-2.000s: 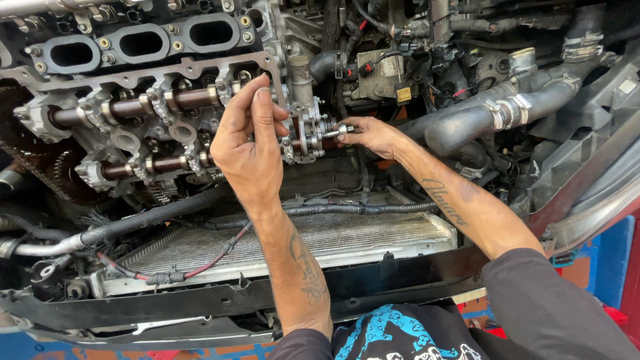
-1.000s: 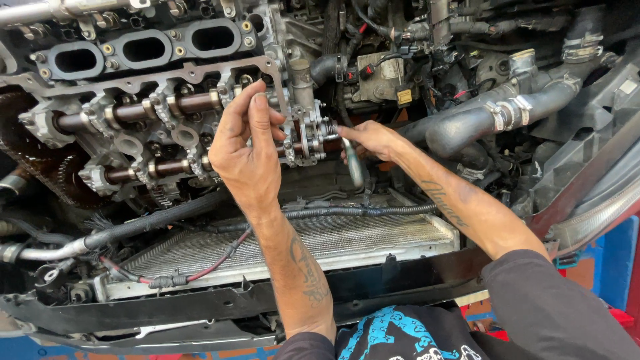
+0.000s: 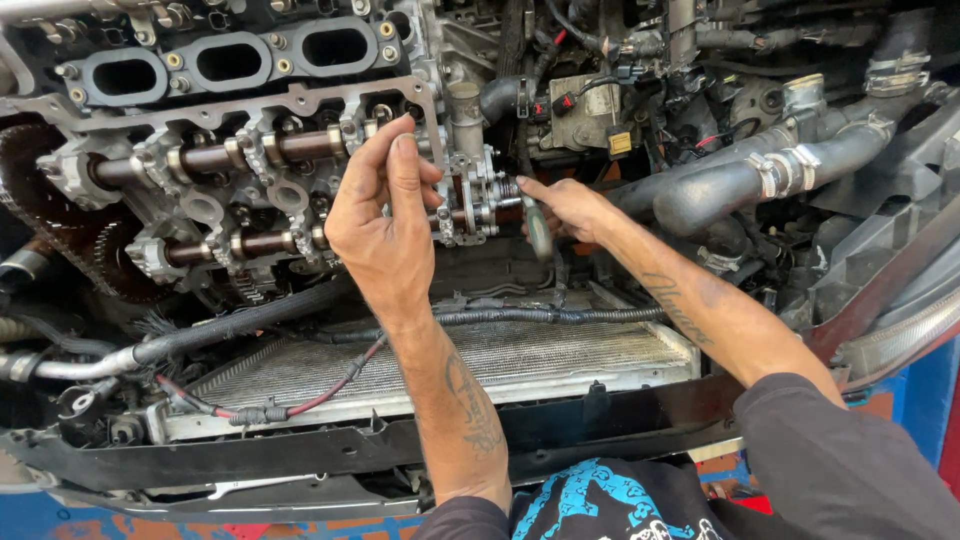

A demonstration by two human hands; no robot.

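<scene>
My right hand (image 3: 574, 210) grips a hand tool with a rounded grey-green handle (image 3: 538, 231), probably a ratchet, at the right end of the exposed engine's cylinder head. The tool's head is mostly hidden by my fingers, close to a ribbed metal fitting (image 3: 506, 191). My left hand (image 3: 390, 217) is raised in front of the engine with loosely bent fingers and nothing visible in it. Behind and beside it run the upper camshaft (image 3: 206, 159) and lower camshaft (image 3: 266, 242), held in bearing caps. Whether my left fingertips touch the engine cannot be told.
A radiator (image 3: 517, 352) lies below, crossed by a corrugated cable conduit (image 3: 547, 316). A thick black hose (image 3: 709, 196) with metal clamps is at right. The front crossmember (image 3: 615, 416) spans the lower edge; a wrench (image 3: 262, 484) lies below it. Timing chain (image 3: 97, 262) at left.
The tool in my right hand has turned: its handle, not plainly visible two seconds ago, hung downward one second ago and still does. My left hand has stayed nearly in place.
</scene>
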